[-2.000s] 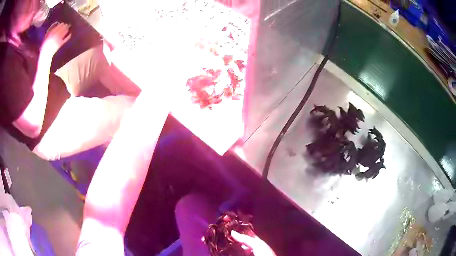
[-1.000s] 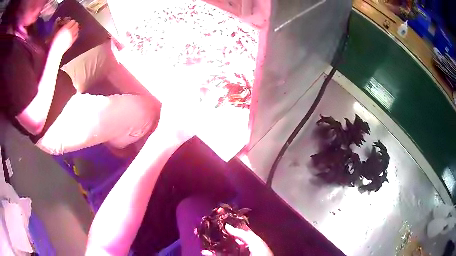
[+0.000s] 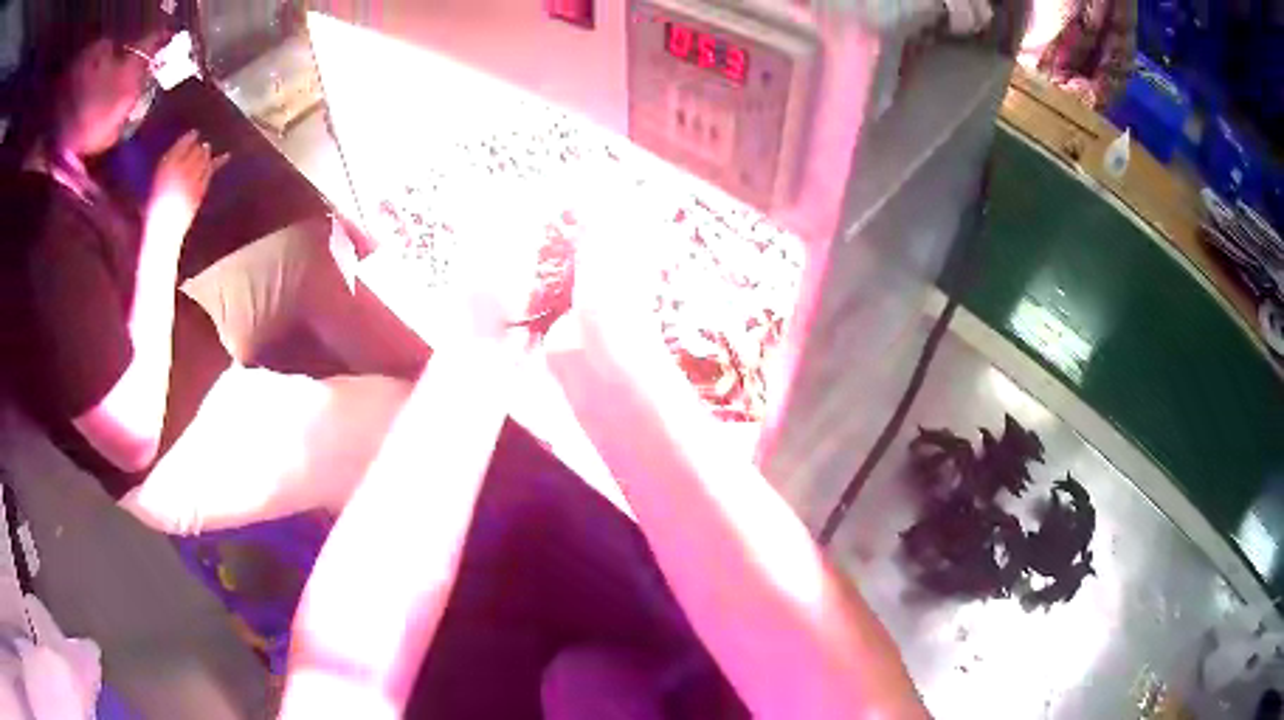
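Observation:
A reddish-dark clump of small curved parts point(image 3: 552, 267) shows between my hands over a glaring white surface with many small dark pieces. My left hand point(image 3: 496, 317) is at the clump's left side and my right hand point(image 3: 575, 326) at its lower right. Both are bleached by glare, so fingers and grip cannot be made out. More reddish curved parts point(image 3: 721, 359) lie at the surface's right side. A darker heap of black curved parts point(image 3: 993, 513) lies on the silver metal bench to the right, away from my hands.
A grey control box with a red digital display point(image 3: 704, 54) stands behind the bright surface. A metal divider point(image 3: 901, 267) and black cable point(image 3: 915, 373) separate it from the bench. A green panel point(image 3: 1091, 281) is behind. A seated person point(image 3: 85, 281) is at the left.
My right hand has moved from low over my lap, where it held a dark clump, up and left to the bright surface beside my left hand. The view has shifted, showing the display.

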